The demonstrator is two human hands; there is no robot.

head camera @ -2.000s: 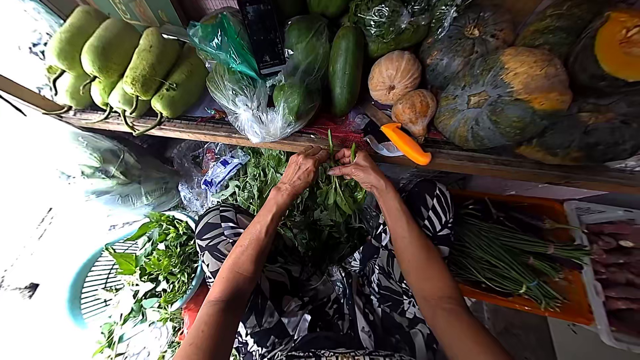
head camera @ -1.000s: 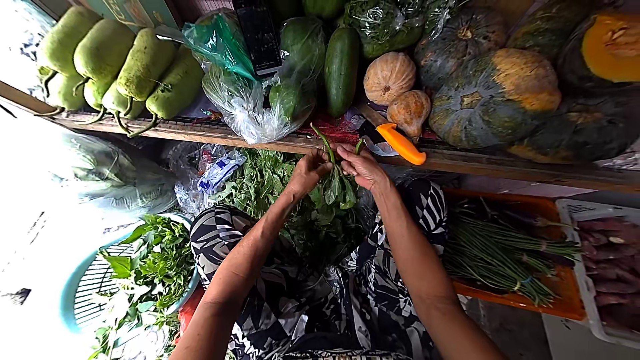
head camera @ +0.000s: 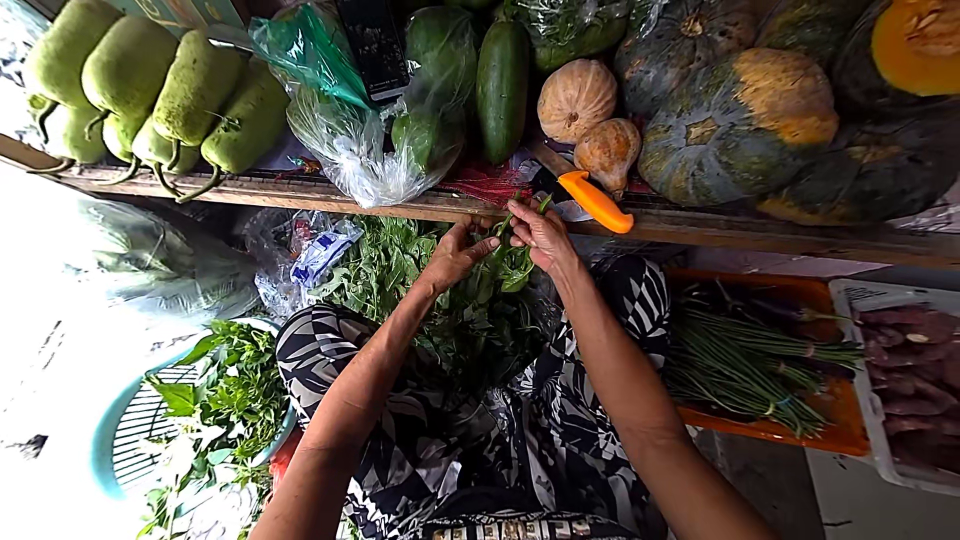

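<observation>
My left hand [head camera: 459, 253] and my right hand [head camera: 541, 232] are close together just below the shelf edge. Between them is a green leafy stem [head camera: 516, 271]; my right fingers pinch its upper part, and my left fingers rest against it, their grip partly hidden. A heap of leafy greens [head camera: 390, 262] lies beneath the hands, between the knees in patterned trousers. A knife with an orange handle [head camera: 596, 202] lies on the shelf to the right of my right hand, its handle jutting over the edge.
The wooden shelf [head camera: 750, 234] holds bottle gourds [head camera: 199, 90], bagged vegetables, a green melon-like vegetable [head camera: 502, 90] and pumpkins [head camera: 739, 127]. A turquoise basket [head camera: 120, 427] of greens stands left. To the right are an orange tray [head camera: 847, 420] with long green stalks and a white crate [head camera: 885, 450] of reddish tubers.
The hands have stayed close together below the shelf, working at greens. The stem stood up above the fingers one second ago; now its leafy part hangs beside my right hand.
</observation>
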